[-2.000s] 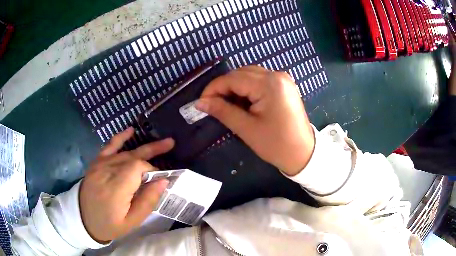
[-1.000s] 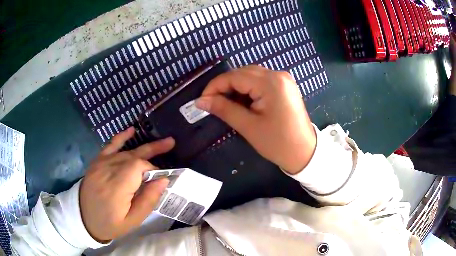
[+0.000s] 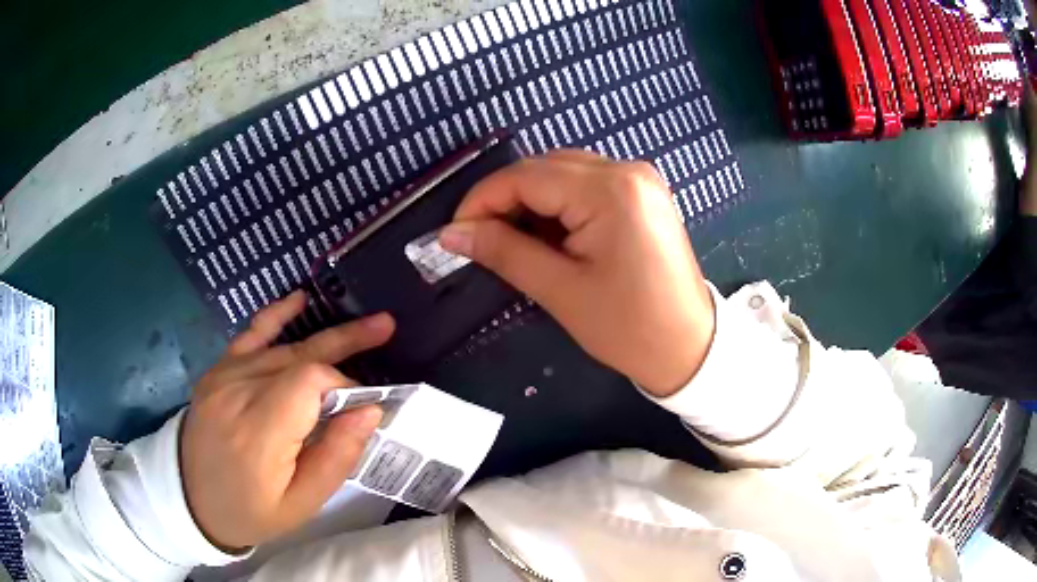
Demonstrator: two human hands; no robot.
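Observation:
A portable radio lies back side up on the dark small-sticker sheet, its long edge slanting up to the right. My right hand pinches one end of a small silver-white rating label between thumb and forefinger, at the black back; whether the label is fully stuck down cannot be told. My left hand holds a folded white label sheet with grey printed rectangles under its thumb, while its fingertips rest on the radio's left end.
A row of red-edged radios stands at the upper right. Spare label sheets lie at the far left edge. A pale worn strip curves across the upper left. Another person's dark sleeve is at the right edge.

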